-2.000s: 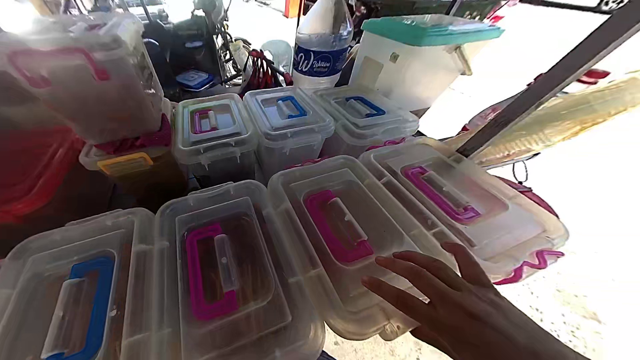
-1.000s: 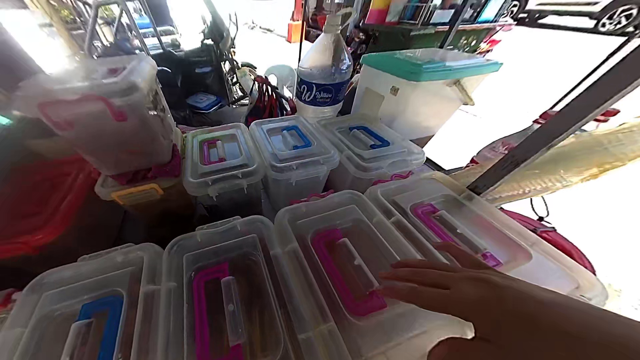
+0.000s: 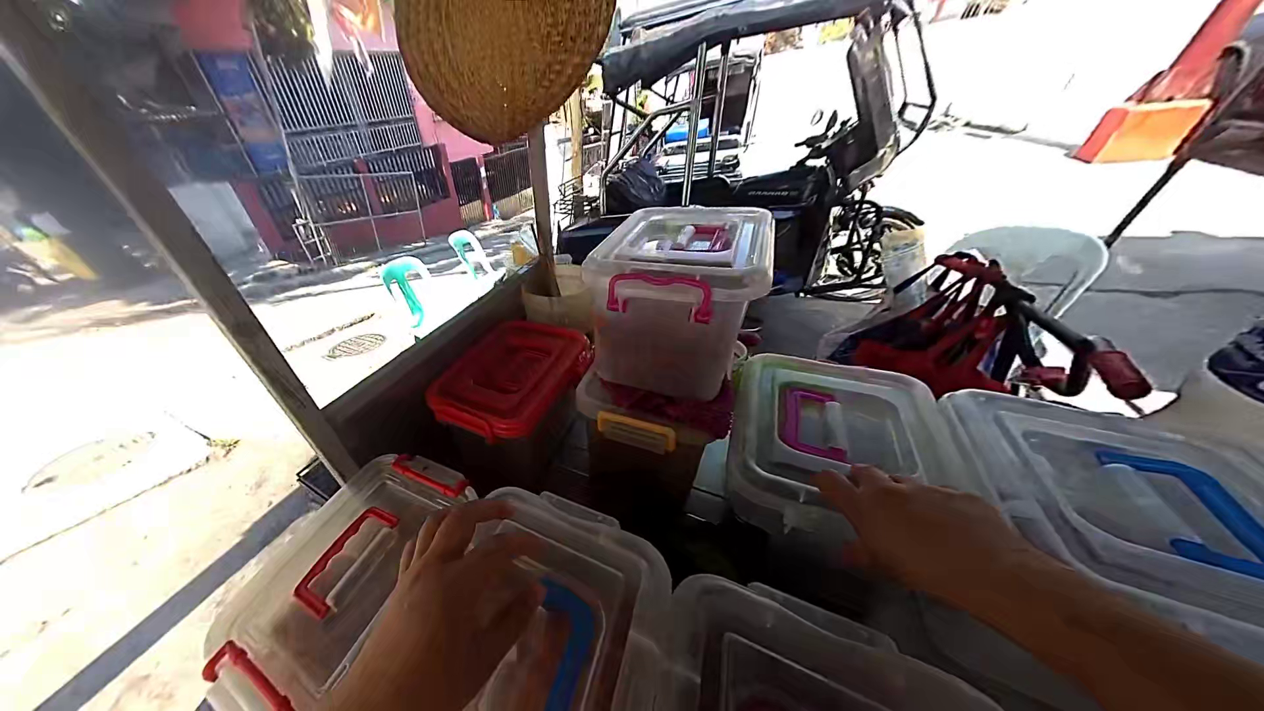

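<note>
My left hand (image 3: 459, 592) lies over the lids of two clear plastic boxes at the lower left, one with a red handle (image 3: 344, 563), the other with a blue handle (image 3: 570, 647) beside the fingers. Its fingers are bent and apart, holding nothing visible. My right hand (image 3: 894, 523) reaches to the near edge of a clear box lid with a magenta handle (image 3: 812, 425); the fingertips are at the lid's rim, and whether they grip it I cannot tell. Right of that box is a clear lidded box with a blue handle (image 3: 1185, 494).
A red-lidded box (image 3: 512, 375) stands at the left. Beside it a clear box with pink latches (image 3: 676, 326) is stacked on a box with a yellow latch (image 3: 637, 432). A wooden post (image 3: 188, 247), a woven hat (image 3: 506, 59) and a motor tricycle (image 3: 790, 188) are beyond.
The view has swung far to the left. My left hand has come into view over the boxes. My right hand has moved from a near-row lid to the magenta-handled box behind.
</note>
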